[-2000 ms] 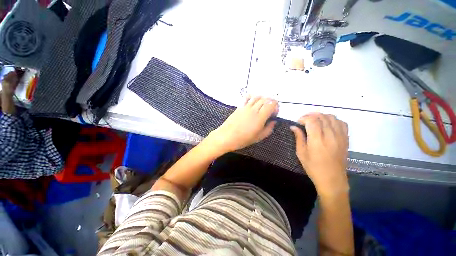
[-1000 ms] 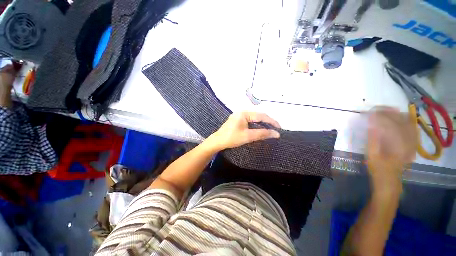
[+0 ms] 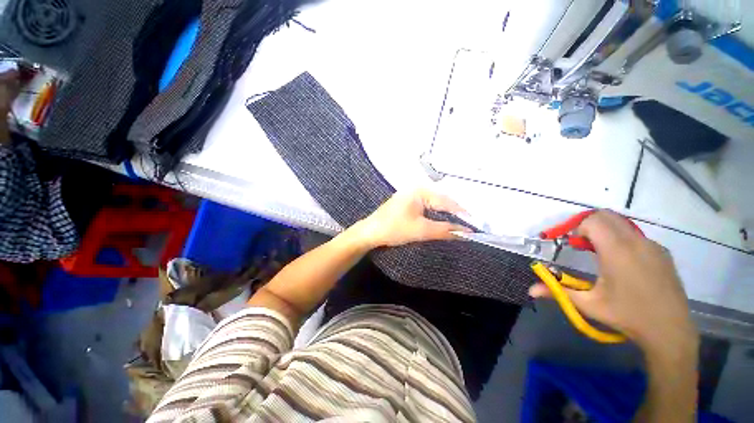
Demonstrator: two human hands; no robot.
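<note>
A long curved panel of dark checked cloth (image 3: 310,144) lies on the white table and hangs over its front edge. My left hand (image 3: 411,218) grips the cloth near its middle, thumb and fingers pinching a fold at the upper edge. My right hand (image 3: 632,285) holds the scissors (image 3: 570,320) by their red and yellow handles. The scissor blades point left and lie over the cloth, their tips at my left fingertips. Whether the blades are cutting cannot be seen.
The sewing machine's foot area (image 3: 550,83) is at the upper right. A black scrap (image 3: 680,130) and thin metal tools (image 3: 682,173) lie right of it. A stack of checked pieces (image 3: 95,99) is at upper left. A red stool (image 3: 124,240) and another person's sleeve (image 3: 33,206) are at left.
My right hand let go of the cloth, reached right and took up the scissors, now brought over the cloth. My left hand stays on the cloth, whose right part has shifted downward.
</note>
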